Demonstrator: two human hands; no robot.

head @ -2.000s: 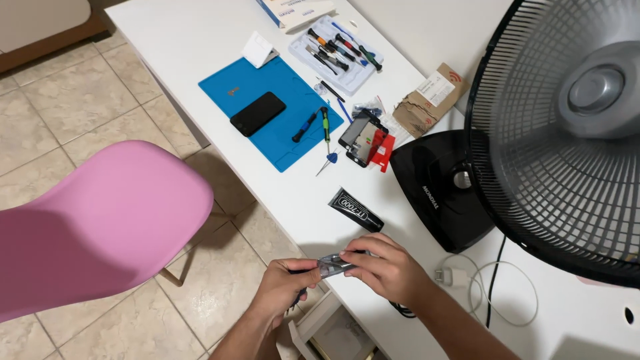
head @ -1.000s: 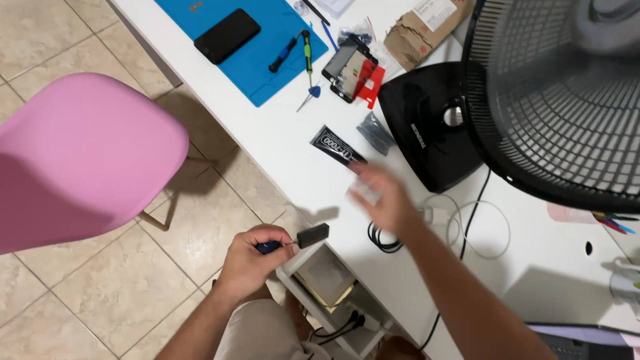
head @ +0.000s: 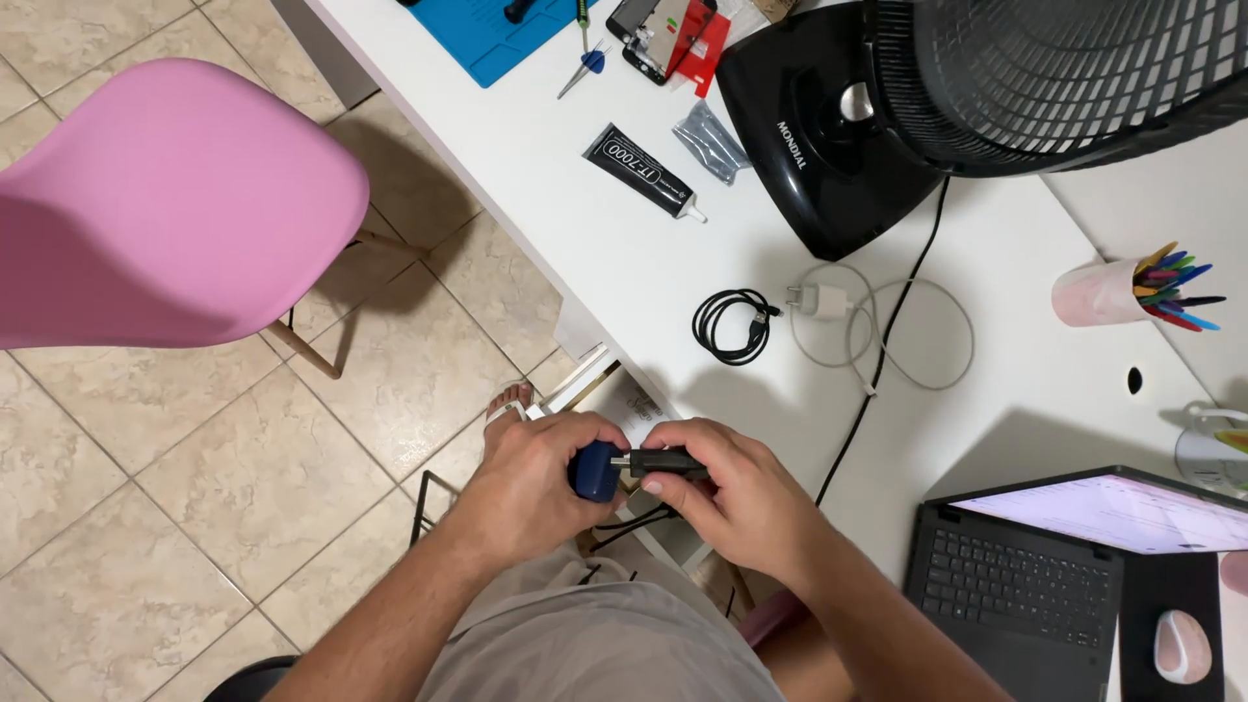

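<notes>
My left hand (head: pixel 541 483) holds a small dark blue object (head: pixel 595 471) with rounded edges; its kind I cannot tell. In my right hand (head: pixel 731 478) is a black piece (head: pixel 668 462) with a metal tip that points at the blue object and meets or nearly meets it. Both hands are over the desk's front edge, above an open drawer (head: pixel 629 405). On the desk beyond them lie a coiled black USB cable (head: pixel 731 327), a black glue tube (head: pixel 643 171) and a grey plastic packet (head: pixel 711 142).
A black fan (head: pixel 809 146) stands at the back, its cord crossing the desk. A white charger (head: pixel 819 301) with cable, a pen cup (head: pixel 1097 292), a laptop (head: pixel 1019 570) and a mouse (head: pixel 1182 646) are rightward. A blue mat (head: pixel 487 44) and phone parts (head: pixel 653 34) lie at the top. A pink chair (head: pixel 195 205) is left.
My right hand has come back from near the glue tube to meet my left, and now holds the black piece. The grey packet lies on the desk by the fan. The view has shifted.
</notes>
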